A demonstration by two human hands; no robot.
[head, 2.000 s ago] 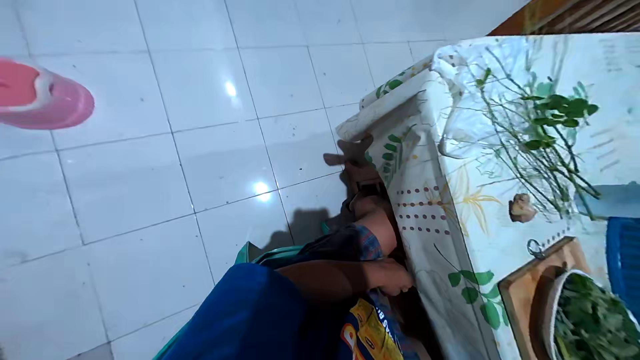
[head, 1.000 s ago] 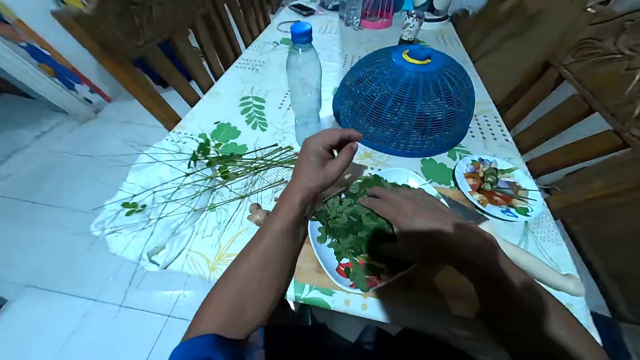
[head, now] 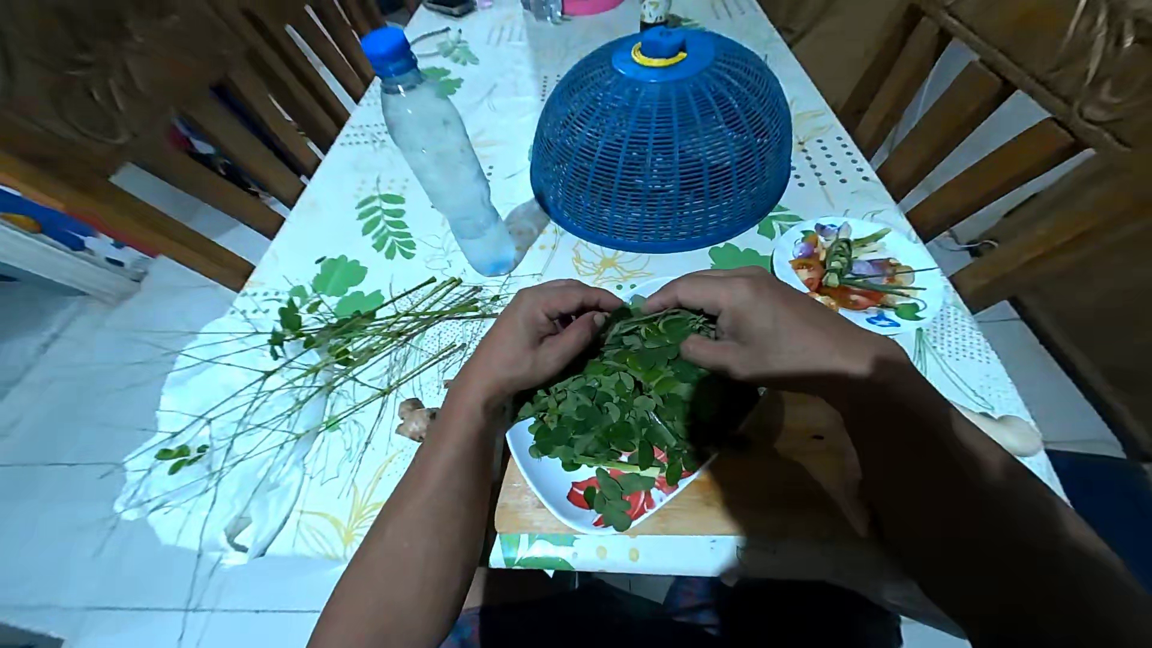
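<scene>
A white plate with a red pattern (head: 553,481) lies on a wooden cutting board (head: 720,508) at the table's near edge, heaped with small green leaves (head: 621,396). My left hand (head: 553,337) is at the far left of the heap, thumb and index finger pinched together by the leaves; whether a leaf is between them is not clear. Across from it, my right hand (head: 751,324) grips leaves at the far right of the heap between thumb and fingers. Left of the plate lie thin green stems (head: 387,328), mostly stripped of leaves, and a piece of ginger root (head: 416,419) close to my left forearm.
A blue plastic mesh food cover (head: 661,144) stands beyond the plate. A clear plastic bottle with a blue cap (head: 445,157) is left of it. At right sits a plate of cut vegetables (head: 931,297). Wooden chairs (head: 981,171) flank the table; a crumpled white plastic bag (head: 225,486) lies under the stems.
The view has swung from the floor to the tabletop. Since one second ago, my left hand has come down from above the plate to the leaves, and my right hand has moved to the heap's far side.
</scene>
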